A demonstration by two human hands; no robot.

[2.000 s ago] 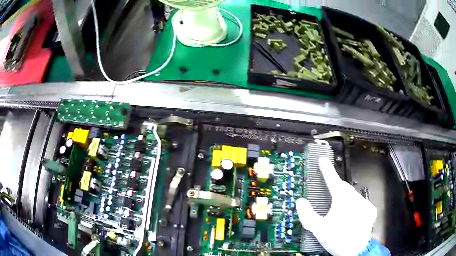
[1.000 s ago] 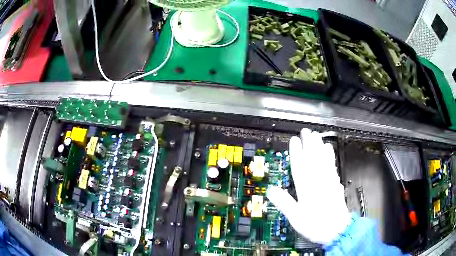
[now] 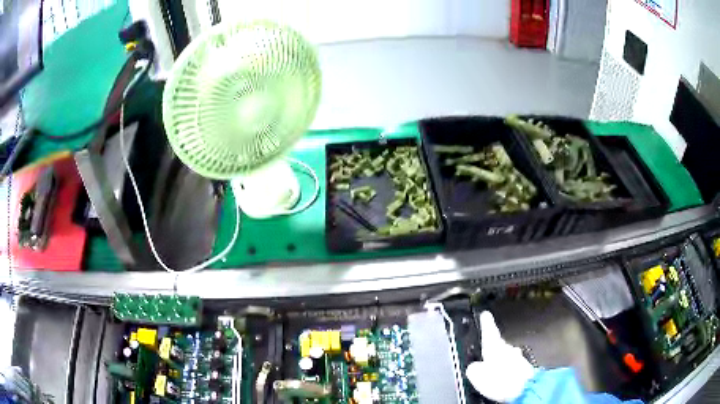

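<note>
My right hand (image 3: 501, 363), in a white glove with a blue sleeve, is at the pallet's right edge, just right of the middle board (image 3: 335, 367). Its index finger points up, its thumb is apart, and nothing shows in it. The silver-grey heatsink (image 3: 433, 355) lies along the board's right side. A thin white strip (image 3: 455, 351) with a bent top runs beside it, between heatsink and hand. A tan clamp (image 3: 301, 389) crosses the board's left side. My left hand is out of the picture; only some blue shows at the lower left edge.
A second board (image 3: 178, 363) is at left, with a small green panel (image 3: 158, 308) behind it. A screwdriver (image 3: 631, 362) lies in the right line space beside another board (image 3: 663, 300). Black trays (image 3: 384, 243) of olive fixtures and a pale green fan (image 3: 245, 99) stand behind the rail (image 3: 316, 278).
The view has tilted up, bringing the whole fan in. My right hand has moved right, off the heatsink, to the pallet's edge. A white strip now shows along the heatsink's right side.
</note>
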